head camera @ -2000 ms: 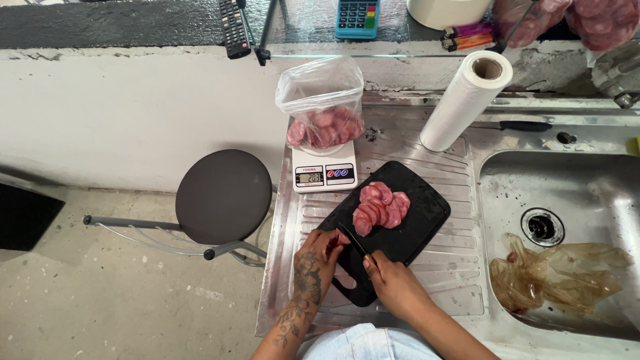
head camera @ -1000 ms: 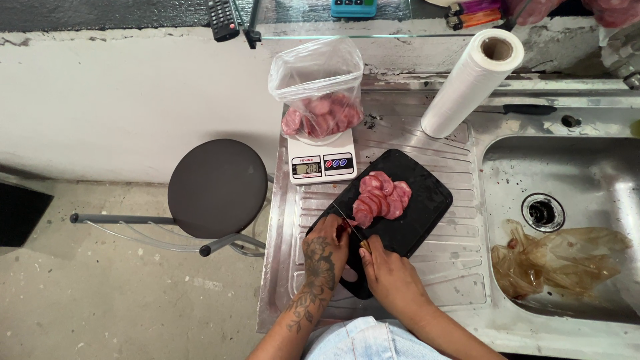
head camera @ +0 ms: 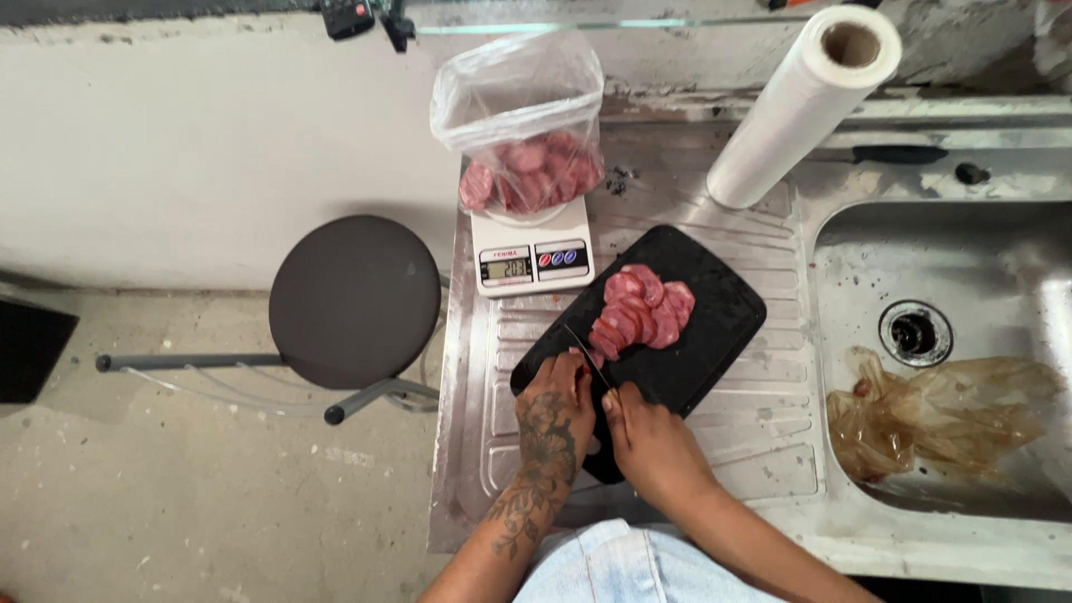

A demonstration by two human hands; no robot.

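Note:
My right hand (head camera: 649, 435) grips a small knife (head camera: 589, 356), its thin blade slanting up and left over the black cutting board (head camera: 712, 335). Close against the blade, my left hand (head camera: 554, 398) has its fingers bent around a piece of sausage (head camera: 578, 353), mostly covered by them. Overlapping round slices of sausage (head camera: 641, 314) lie on the board beyond the blade. Behind the board's left side stands a white digital kitchen scale (head camera: 536, 280), with an open clear plastic bag (head camera: 519, 92) of more slices on it.
A roll of clear plastic bags or film (head camera: 787, 126) stands upright behind the board. At right, the steel sink (head camera: 963, 276) holds a crumpled brownish plastic bag (head camera: 963, 410). A black-handled knife (head camera: 900, 154) lies on the sink's back ledge. A round dark stool (head camera: 356, 301) stands left of the counter.
Both hands remain at the near left part of the board, with small shifts of the knife and fingers. The slices and bag on the scale stay in place.

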